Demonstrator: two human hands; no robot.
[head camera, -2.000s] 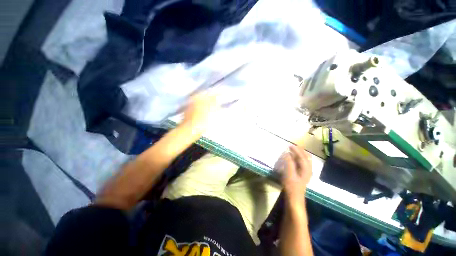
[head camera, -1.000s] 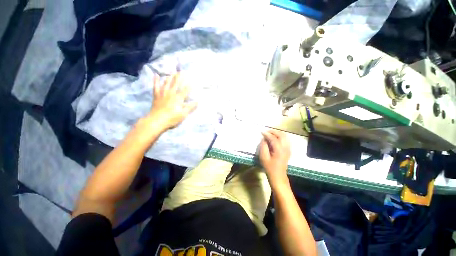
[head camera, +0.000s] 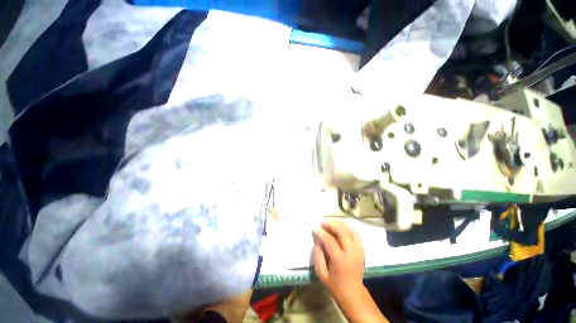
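A large pale grey-blue padding piece (head camera: 170, 189) with navy shell fabric (head camera: 76, 139) lies over the left of the white table (head camera: 294, 252). Its dark right edge runs left of the cream sewing machine (head camera: 410, 148). My right hand (head camera: 341, 255) rests on the table below the needle area with its fingers curled; whether they hold anything small cannot be told. Skin of my left arm shows at the bottom edge beside the padding; my left hand is not visible. The needle area is partly hidden by the machine head, and glare washes out the cloth beside it.
A dark flat item (head camera: 410, 236) lies on the table right of my hand. A yellow-orange item (head camera: 527, 247) with dark cloth is at the right table edge. A blue bin (head camera: 325, 41) stands behind the table. Navy fabric (head camera: 436, 298) hangs below the table's green edge.
The view has shifted and turned. The padding now spreads lower over the table's front edge. My left hand, earlier open on top of it, is out of sight. My right hand stays near the machine.
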